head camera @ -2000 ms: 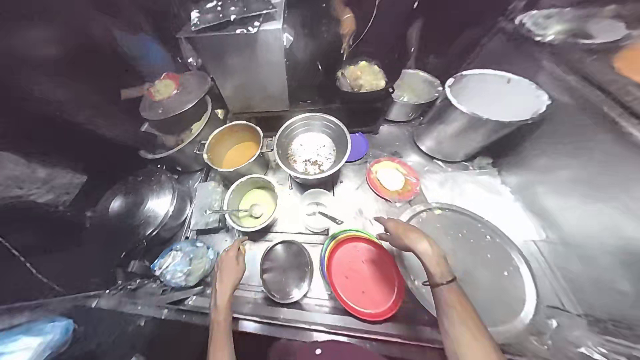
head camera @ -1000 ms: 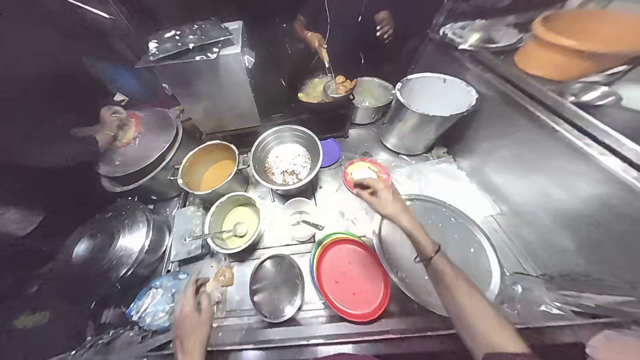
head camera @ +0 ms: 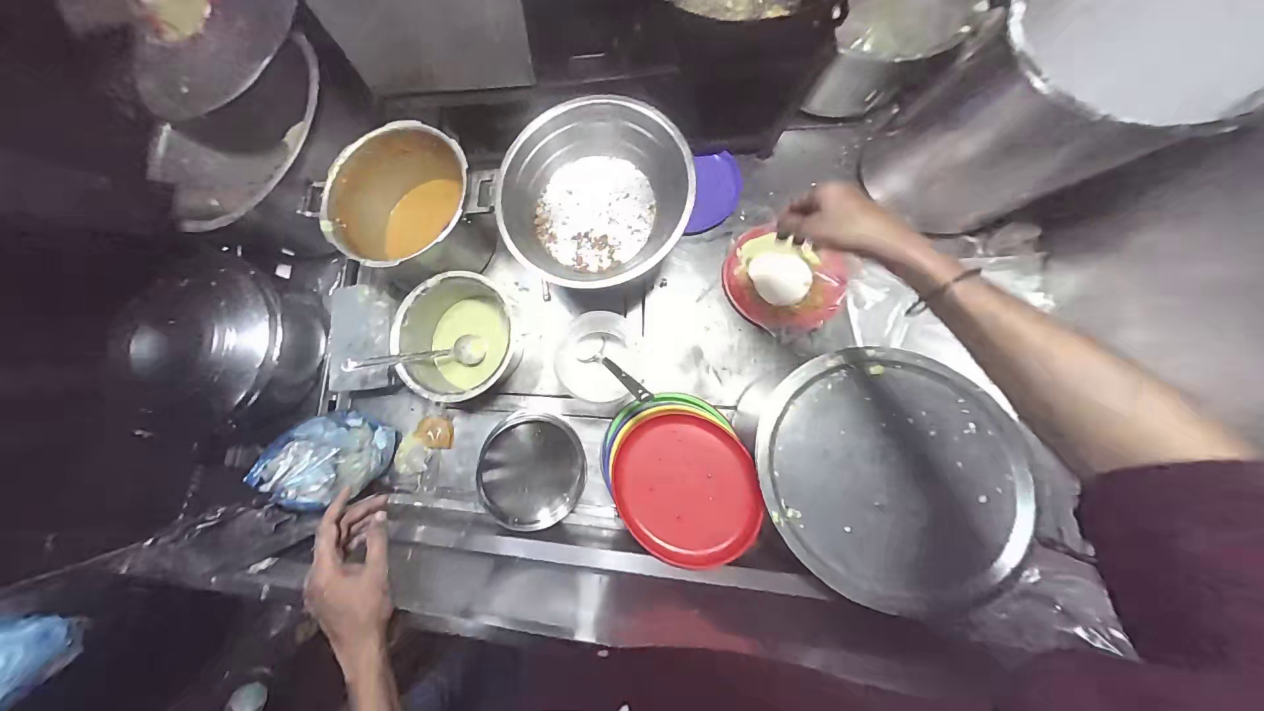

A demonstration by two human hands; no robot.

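Note:
My right hand point(head camera: 839, 219) reaches over the far rim of a red plate point(head camera: 823, 296), fingers bent down at the pale food around a white rounded portion point(head camera: 780, 277); whether it pinches any food cannot be told. Nothing is in my left hand point(head camera: 352, 573), its fingers apart at the counter's front edge, just below a blue plastic bag point(head camera: 328, 460). Right of the bag lie small clear packets point(head camera: 433, 434), one with orange-brown contents. A ladle point(head camera: 395, 361) rests in a pot of pale green liquid point(head camera: 452, 336). Stacked coloured plates point(head camera: 687, 489) have red on top.
A large round metal tray point(head camera: 897, 484) lies under my right forearm. Further back stand a pot of orange liquid point(head camera: 395, 194) and a steel pot with white and brown contents point(head camera: 596, 193). Between them and the plates is a small container with a spoon point(head camera: 595, 357). A tall metal vessel point(head camera: 997, 128) stands back right.
My right hand has moved from above the big tray to the red plate at the back. My left hand, near the small packets a second ago, is now lower, by the front edge. The view has shifted closer.

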